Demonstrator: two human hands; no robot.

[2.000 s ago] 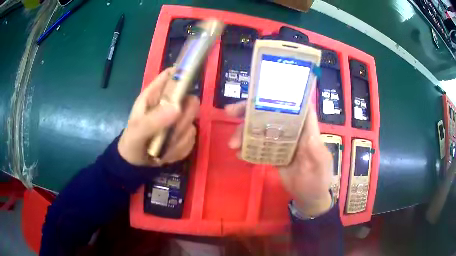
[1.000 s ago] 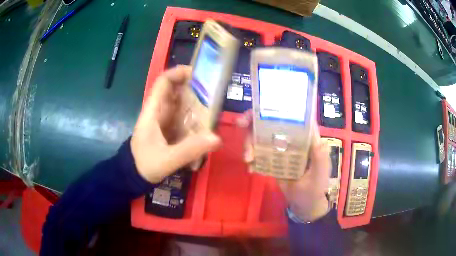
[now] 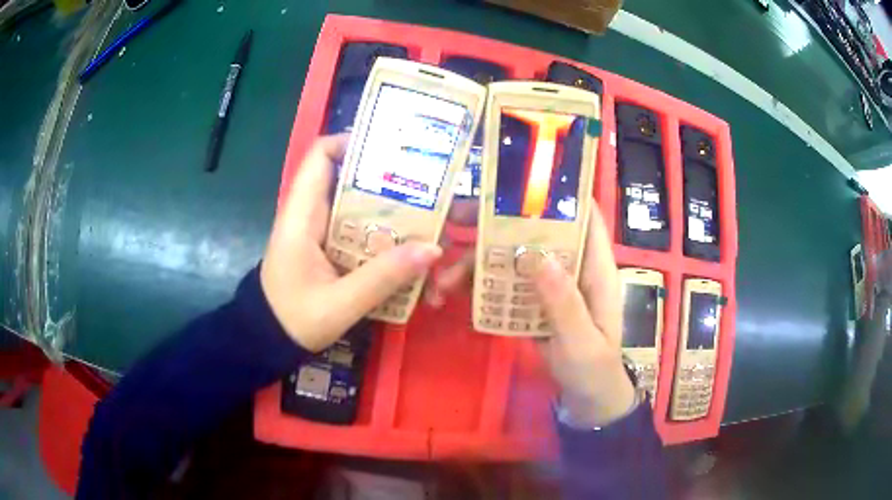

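Note:
My left hand (image 3: pixel 323 254) holds a gold keypad phone (image 3: pixel 409 146) face up, its screen lit white with some coloured marks, the thumb on the keys. My right hand (image 3: pixel 587 322) holds another gold keypad phone (image 3: pixel 536 176) upright beside it, its screen lit orange-red and dark blue, the thumb at the navigation key. The phones' upper edges meet or overlap. Both are above the red phone tray (image 3: pixel 435 444). In the tray lie several phones with black backs up (image 3: pixel 644 176) and two gold phones face up (image 3: pixel 697 347) at the right, one partly behind my right hand.
A black marker pen (image 3: pixel 227 103) and a blue pen (image 3: pixel 122 44) lie on the green bench (image 3: pixel 147 234) at the left, near a strip of clear tape (image 3: pixel 37 205). A brown cardboard box (image 3: pixel 572 10) is at the far edge. Part of another red tray (image 3: pixel 873 220) shows at the far right.
The left phone has turned from edge-on to face up and come next to the right phone. The right phone's screen has gone from white to orange-red and blue, and my right thumb is now on its keys.

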